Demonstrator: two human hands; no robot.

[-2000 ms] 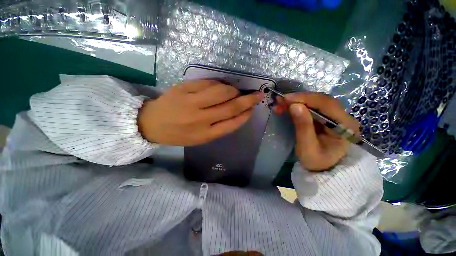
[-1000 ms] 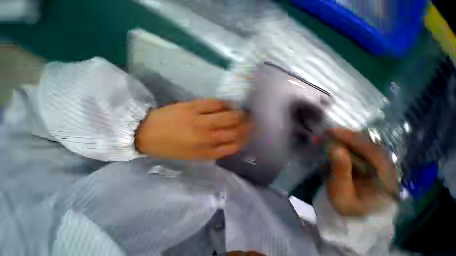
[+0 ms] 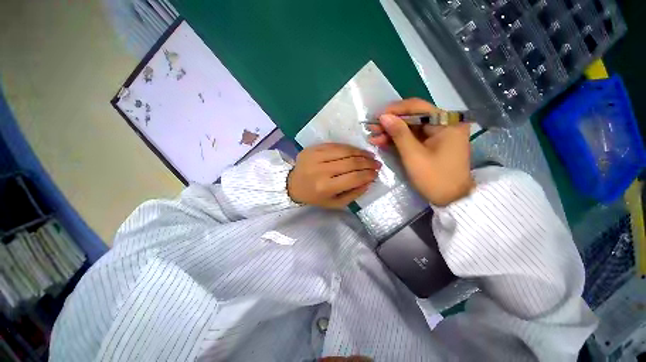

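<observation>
A glossy white liner sheet (image 3: 346, 106) lies on the green bench mat. My left hand (image 3: 333, 175) lies flat on its lower part, fingers together, with nothing seen in it. My right hand (image 3: 433, 152) holds the tweezers (image 3: 433, 118) like a pen, the tip over the sheet. Any piece at the tip is too small to tell. The grey-purple tablet (image 3: 418, 256) lies on bubble wrap (image 3: 392, 212) at lower right, partly hidden by my right sleeve.
A white-pink board (image 3: 191, 106) with scattered scraps is at left. A clear-grey blister tray (image 3: 520, 53) with dark parts is at top right. A blue bin (image 3: 598, 138) stands at right beside yellow edging. Stacked papers or files (image 3: 42, 258) show at far left.
The view has swung left. Both hands have moved from the tablet to the white sheet. The tablet now sits at lower right, and the tweezers remain in my right hand.
</observation>
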